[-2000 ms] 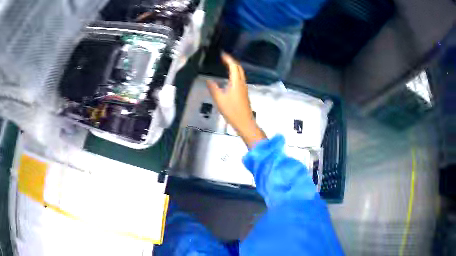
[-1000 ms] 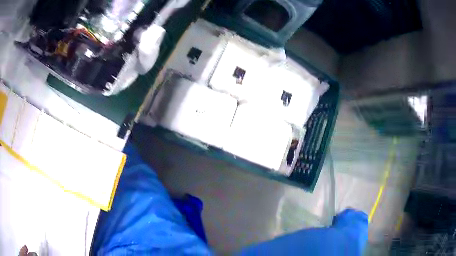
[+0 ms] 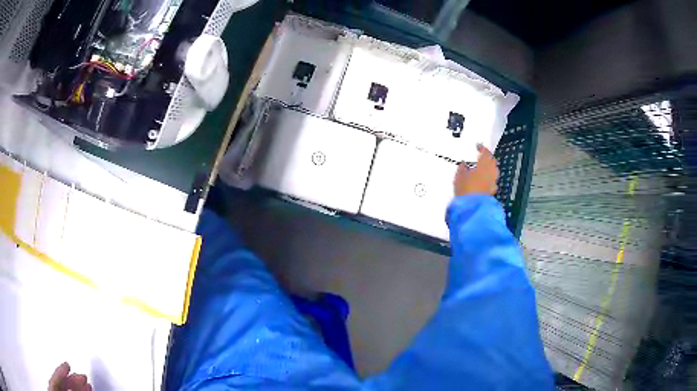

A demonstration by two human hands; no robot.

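Note:
My right hand point(image 3: 475, 174) is at the right end of the dark green crate, fingers pointing up, over the corner where white covers meet. Whether it grips one cannot be told. In the crate, three back covers lie inner side up with black patches: left point(image 3: 280, 70), middle point(image 3: 413, 95) and right point(image 3: 478, 103). Two front covers show a plain outer face with a small round mark: left point(image 3: 298, 179) and right point(image 3: 397, 206). My left hand point(image 3: 69, 378) is cut off by the bottom edge at lower left; only some fingers show over white paper, and its grip is unclear.
An open projector unit point(image 3: 115, 114) with coloured wires and a board is at upper left on the green bench. White sheets point(image 3: 115, 252) with a yellow strip and yellow block lie below it. The crate's perforated wall point(image 3: 522, 164) is at right. A yellow floor line point(image 3: 611, 286) runs beyond.
My right hand, over the back left covers two seconds ago and out of view one second ago, is now at the crate's right end. More of the left hand's fingers show.

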